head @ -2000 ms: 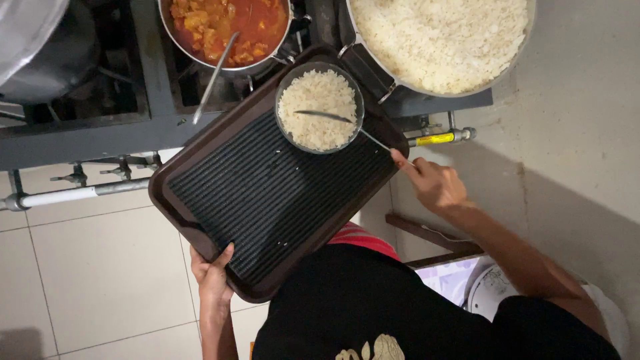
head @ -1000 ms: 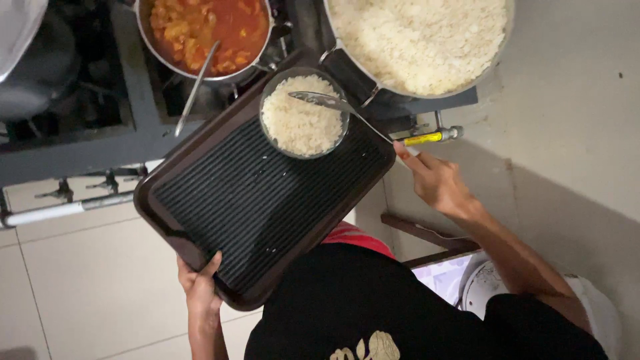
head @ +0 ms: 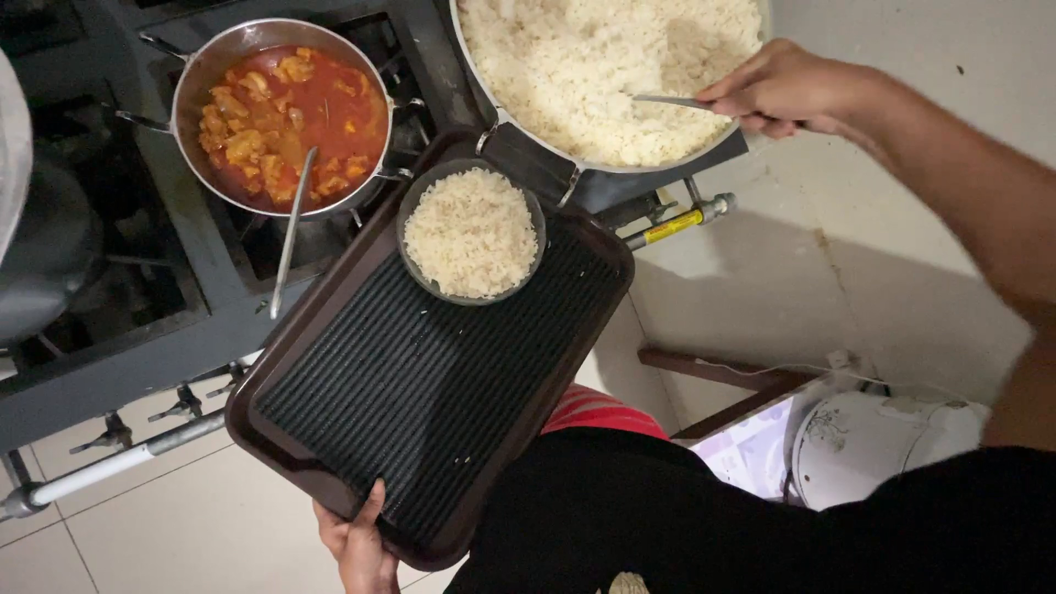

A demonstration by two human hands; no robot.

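My left hand (head: pixel 359 536) grips the near corner of a brown serving tray (head: pixel 412 388) with a black ribbed surface, thumb on top. Near the tray's far end rests a clear bowl heaped with cooked rice (head: pixel 470 233); loose grains lie on the ribs. My right hand (head: pixel 780 91) holds a metal spoon (head: pixel 672 101) by its handle, over the large pot of rice (head: pixel 577 82); the spoon's bowl end seems sunk in the rice. Left of the tray, a metal pot (head: pixel 183 107) contains red stew with chunks, and a ladle (head: pixel 293 239) leans on its rim.
The tray's far end lies close to the gas stove (head: pixel 165 346) and the rice pot's handle (head: pixel 528 157). A gas pipe (head: pixel 91 474) with valves runs along the stove's front. Another large pot (head: pixel 41 239) stands at far left. A white bucket (head: pixel 858 445) is low on the right.
My right hand has moved with the spoon from the bowl on the tray up to the large rice pot. My left hand still holds the tray. The view has shifted somewhat.
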